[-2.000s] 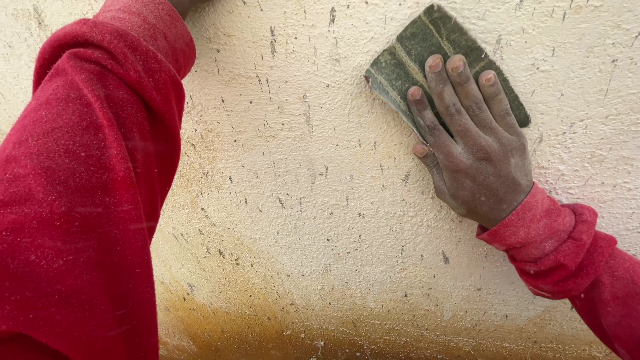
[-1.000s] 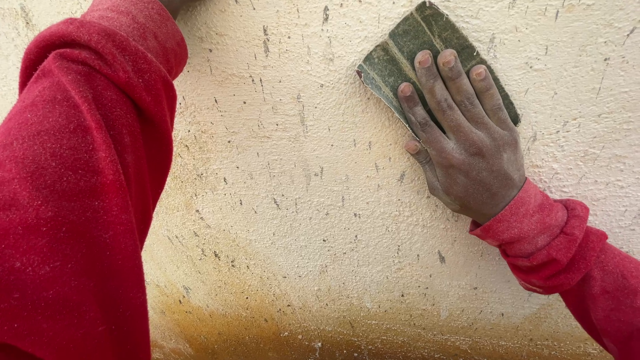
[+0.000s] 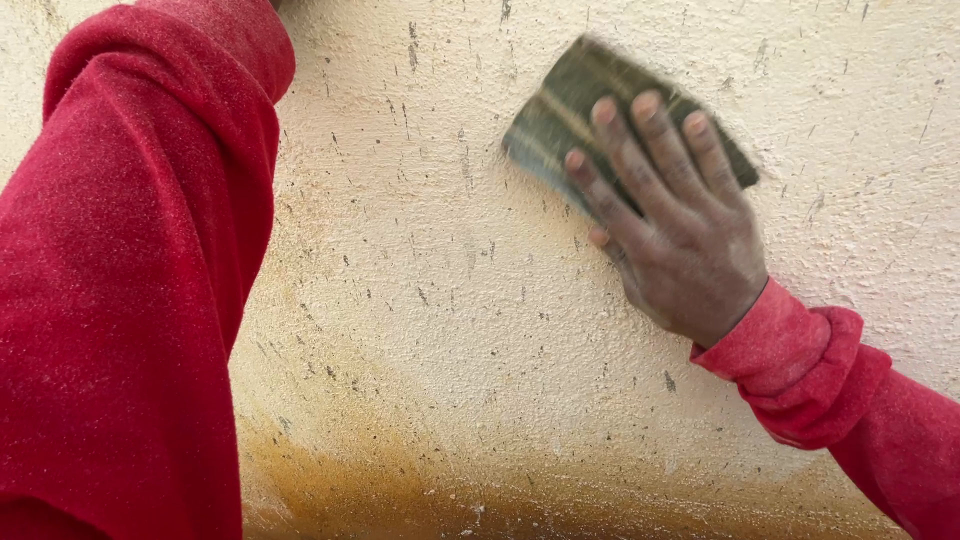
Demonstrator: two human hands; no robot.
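My right hand (image 3: 675, 232) presses a worn, dark green abrasive sheet (image 3: 577, 97) flat against a rough cream-painted wall (image 3: 420, 225). Its fingers are spread over the sheet, and both hand and sheet are blurred. The sheet has pale crease lines, and a bluish edge shows at its lower left. Dust covers the hand and the red cuff. My left arm, in a red sleeve, reaches up the left side. Only a sliver of my left hand (image 3: 276, 4) shows at the top edge; its fingers and whatever it touches are out of frame.
Dark flecks and small chips mark the wall. A brown-orange stain (image 3: 375, 480) runs along its lower part, with pale crumbs on it. The red left sleeve (image 3: 135, 300) covers much of the left side of the view.
The right hand stays on the abrasive sheet against the wall, shifting only slightly and now blurred. The left arm keeps nearly the same place.
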